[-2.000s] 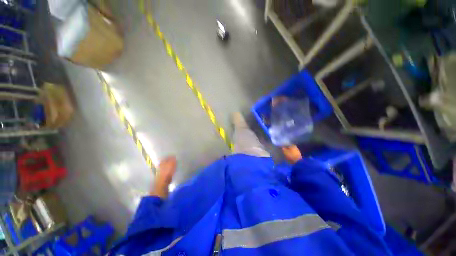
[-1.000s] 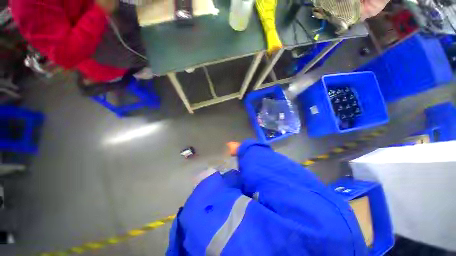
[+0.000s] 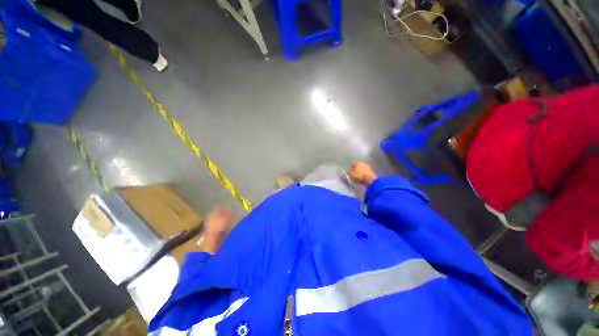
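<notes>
My left hand (image 3: 218, 226) is low in the picture, left of my blue jacket, and motion-blurred; I see nothing in it, but its fingers are unclear. My right hand (image 3: 360, 173) is in front of my jacket, its fingers loosely curled; no held object shows, and its palm is hidden. A blue plastic stool (image 3: 420, 131) stands on the floor to the right of my right hand. A brown carton (image 3: 157, 207) and a white-sided box (image 3: 118, 239) are at the left, beyond my left hand.
A person in red (image 3: 538, 164) is close at the right. Another blue stool (image 3: 307, 26) is at the top. Yellow-black tape (image 3: 174, 125) crosses the grey floor. Large blue bins (image 3: 46, 72) and a person's dark-trousered leg (image 3: 125, 29) are at upper left. A metal rack (image 3: 59, 289) is at lower left.
The view has turned: the green bench and the bins beside it have left the picture. The person in red now shows at the right, and both my hands are visible.
</notes>
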